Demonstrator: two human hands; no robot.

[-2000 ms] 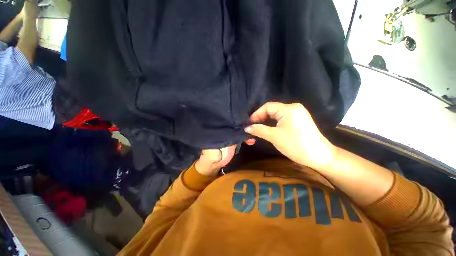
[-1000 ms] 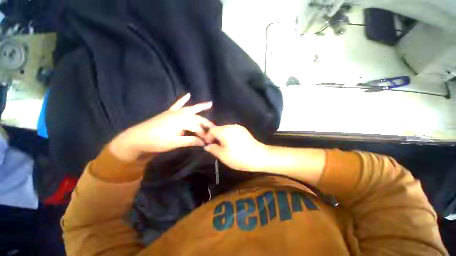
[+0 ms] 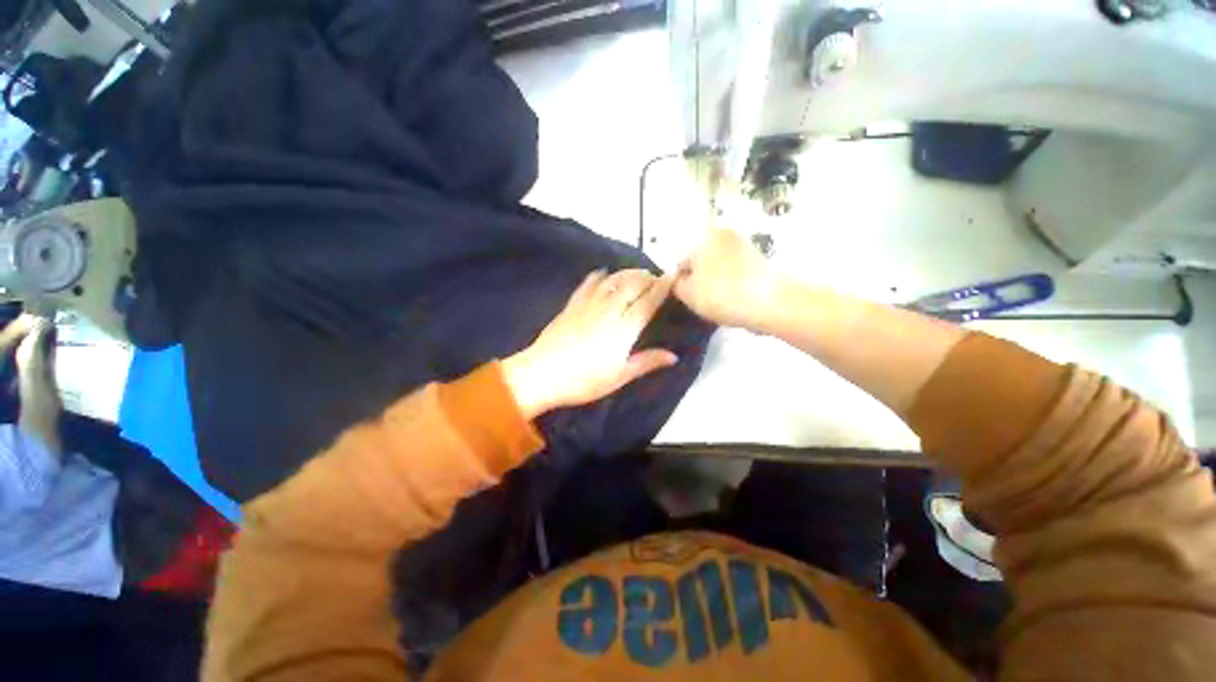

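Note:
The dark garment (image 3: 360,253) lies over the left part of the white table and hangs down to my lap. My left hand (image 3: 594,340) lies on the garment with its fingers stretched towards the needle area; its thumb is spread. My right hand (image 3: 720,277) pinches the garment's edge at its right corner, just in front of the needle area (image 3: 727,180) of the white sewing machine (image 3: 974,67). The fingertips of both hands almost meet. Whether the cloth is under the presser foot cannot be told.
Blue-handled thread snips (image 3: 1000,296) lie right of my right hand. A dark pad (image 3: 967,151) is under the machine arm. A blue sheet (image 3: 167,413) hangs at the left table edge. Another person's hand (image 3: 34,366) and a cream machine (image 3: 67,253) are at far left.
Both hands have moved from near my lap up and right to the machine, bringing the garment's edge along. The view has shifted, and more of the machine shows.

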